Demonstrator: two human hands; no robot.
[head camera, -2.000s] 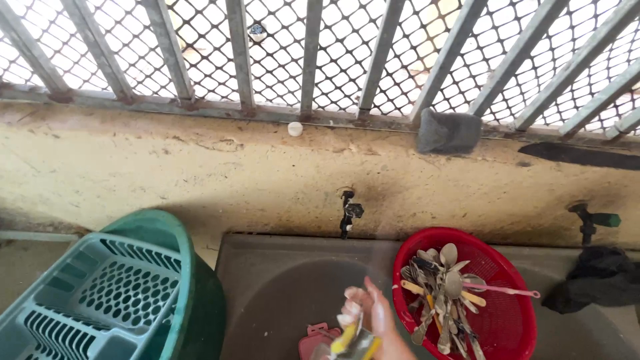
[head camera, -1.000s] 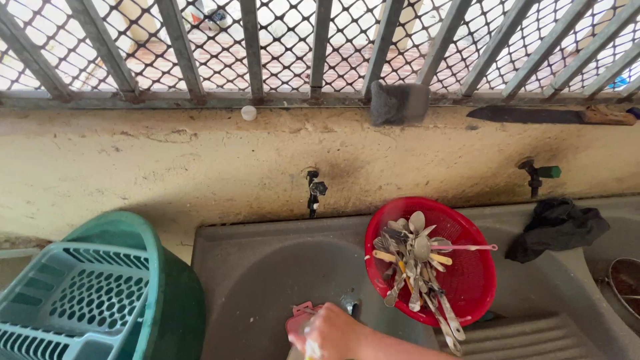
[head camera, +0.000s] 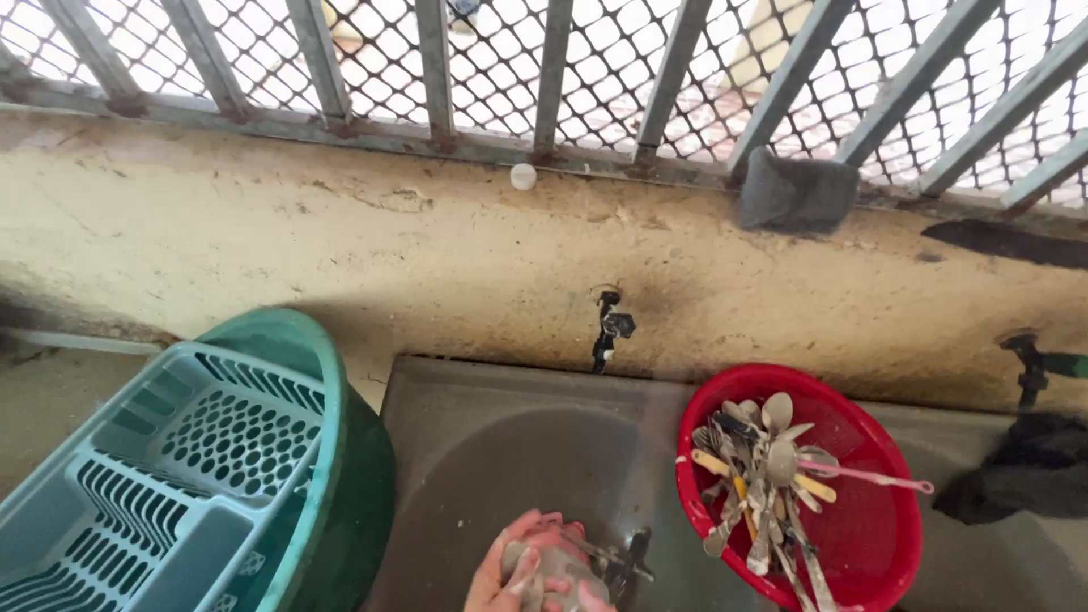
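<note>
At the bottom centre, over the grey sink basin, my left hand curls around a blurred, pale pinkish, cloth-like item. Fingertips low on the item's right side seem to belong to my right hand, mostly cut off by the frame; its grip cannot be made out. Some metal cutlery and a dark piece stick out to the right of the item; whether they are held or lie in the basin is unclear. To the right, a red plastic basket holds many spoons and other utensils, some with yellow handles.
A light blue dish rack rests in a green plastic tub at the left. Behind the basin is a black tap; another tap is at the right above a black cloth. A grey sponge-like pad and dark blade lie on the ledge.
One second ago a hand reached in from the lower right over the pinkish item; now my left hand is around it, with cutlery visible at its right. The view has shifted left.
</note>
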